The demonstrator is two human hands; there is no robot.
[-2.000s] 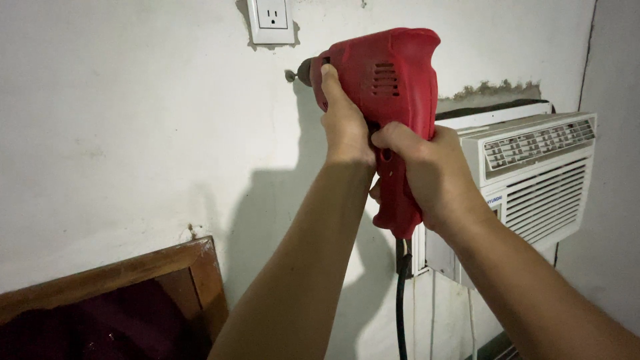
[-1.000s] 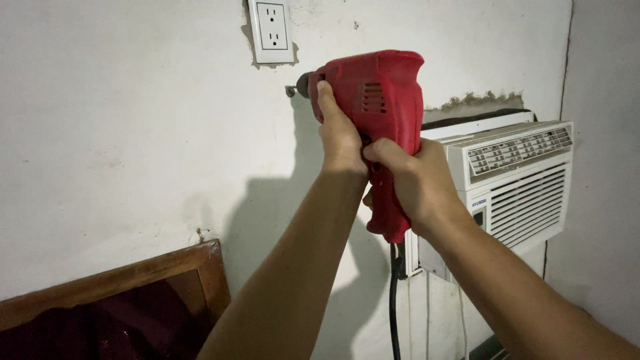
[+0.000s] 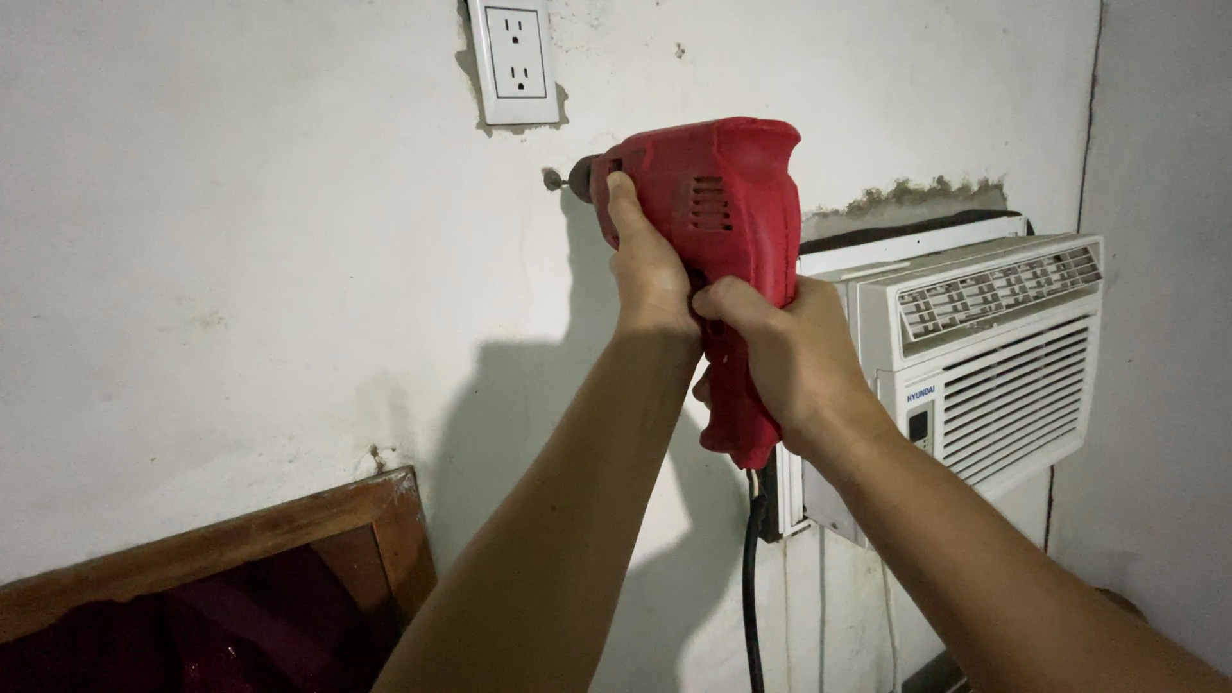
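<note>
A red corded power drill points left at the white wall. Its bit meets a small chipped hole there, just below the outlet; how deep the tip sits cannot be told. My left hand supports the front of the drill body from beneath, thumb up along its near side behind the chuck. My right hand is wrapped around the rear handle, its fingers mostly hidden. From the handle's base a black power cord hangs down.
A white double wall outlet sits above the hole, rough mortar around it. On the right, a window air conditioner juts from the wall close behind my right hand. A wooden frame with dark red material inside stands at lower left.
Both hands keep hold of the drill against the same spot on the wall. The view has shifted somewhat, with the scene sitting lower in the picture than two seconds ago.
</note>
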